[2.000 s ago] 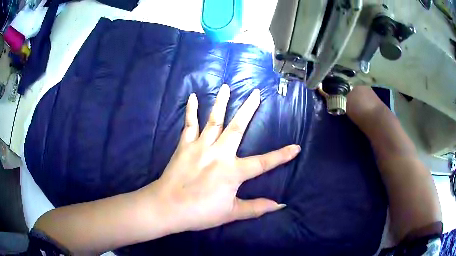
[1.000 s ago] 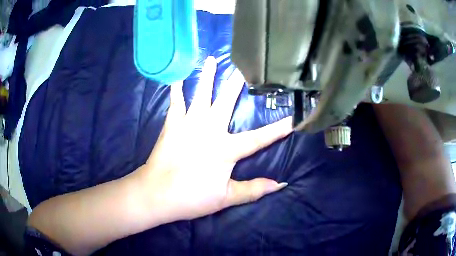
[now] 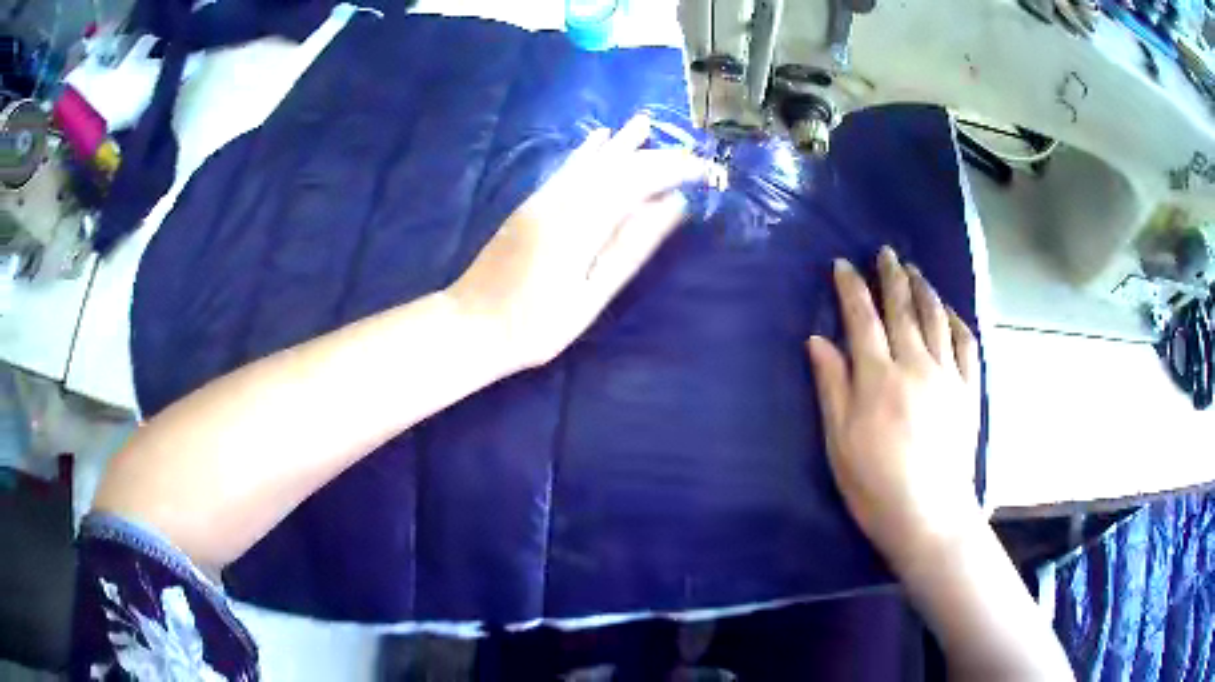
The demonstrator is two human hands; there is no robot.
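The navy quilted panel [image 3: 666,440] lies flat on the white table, with stitched channels on its left part and a thin white edge along the bottom and right. The presser foot [image 3: 717,173] is on the panel, under the machine head. My left hand [image 3: 573,240] lies on the panel left of the foot, its fingers pointing to the foot and partly blurred by glare. My right hand [image 3: 899,386] rests palm down on the panel's right part, fingers a little apart. Neither hand visibly grips anything.
The sewing machine head [image 3: 933,67] spans the upper right. The blue oblong attachment [image 3: 590,20] is at the top. A pink spool [image 3: 80,123] and navy strips [image 3: 147,160] are at upper left. Black scissor-like handles [image 3: 1186,349] lie far right. Blue ribbed cloth [image 3: 1146,586] hangs lower right.
My left hand has moved up beside the foot. My right hand has come out from behind the machine head onto the panel's right part. More of the panel's right and lower edges shows.
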